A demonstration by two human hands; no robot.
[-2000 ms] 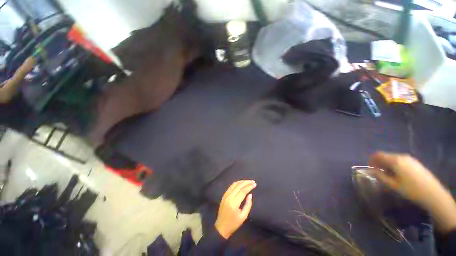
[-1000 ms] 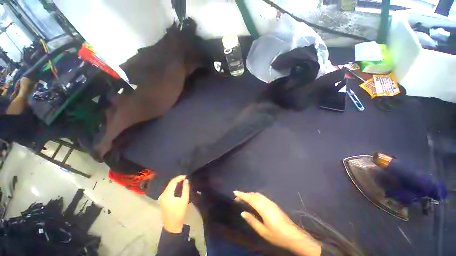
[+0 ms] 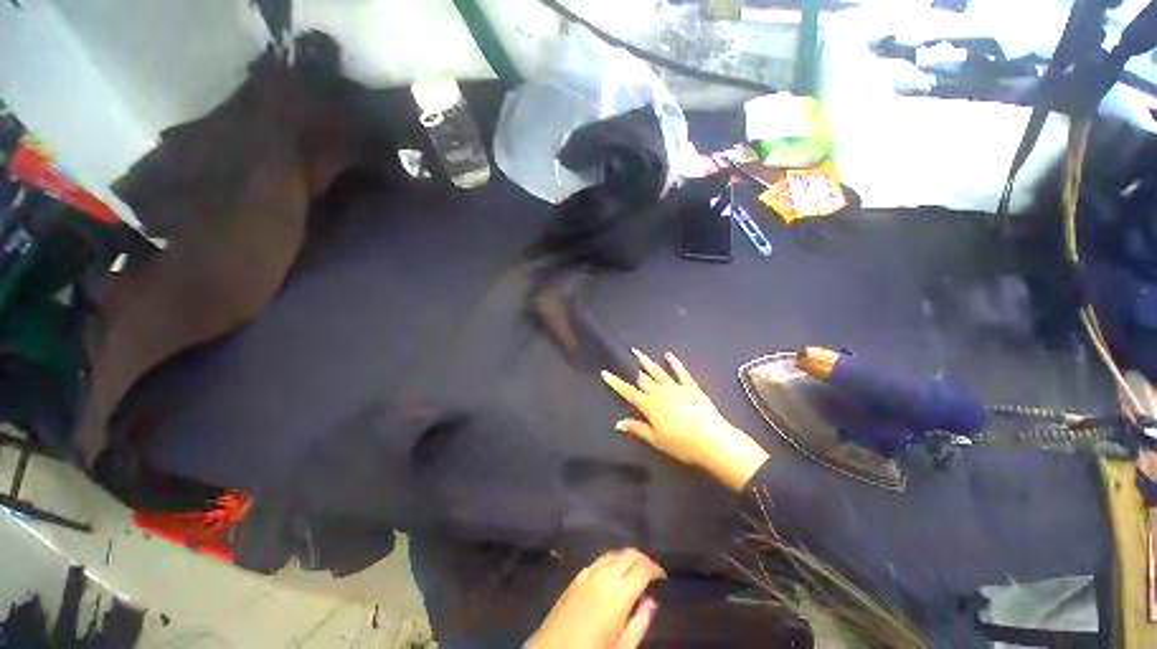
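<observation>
A black garment piece [image 3: 508, 475] lies in loose folds on the dark cloth-covered table [image 3: 393, 304]. My left hand [image 3: 599, 601] is at the near edge, over the garment, with fingers curled; whether it pinches cloth is not clear. My right hand [image 3: 692, 425] rests with spread fingers on the dark cloth, left of the iron. The steam iron [image 3: 863, 408] lies on the table at the right, with a silver pointed plate, orange-brown knob and dark blue wrapped body. No hand touches it.
A ribbed hose [image 3: 1053, 425] runs right from the iron. At the far side are a bottle [image 3: 453, 137], a plastic bag [image 3: 527, 137], a smartphone [image 3: 705, 236], blue-white snips [image 3: 751, 231] and a snack packet [image 3: 807, 193]. Brown cloth [image 3: 203, 260] drapes left. Red plastic [image 3: 197, 522] shows below.
The view has swung right. My right hand has left the iron and now lies flat on the cloth. The garment, a long narrow strip a second ago, is now spread in wider folds.
</observation>
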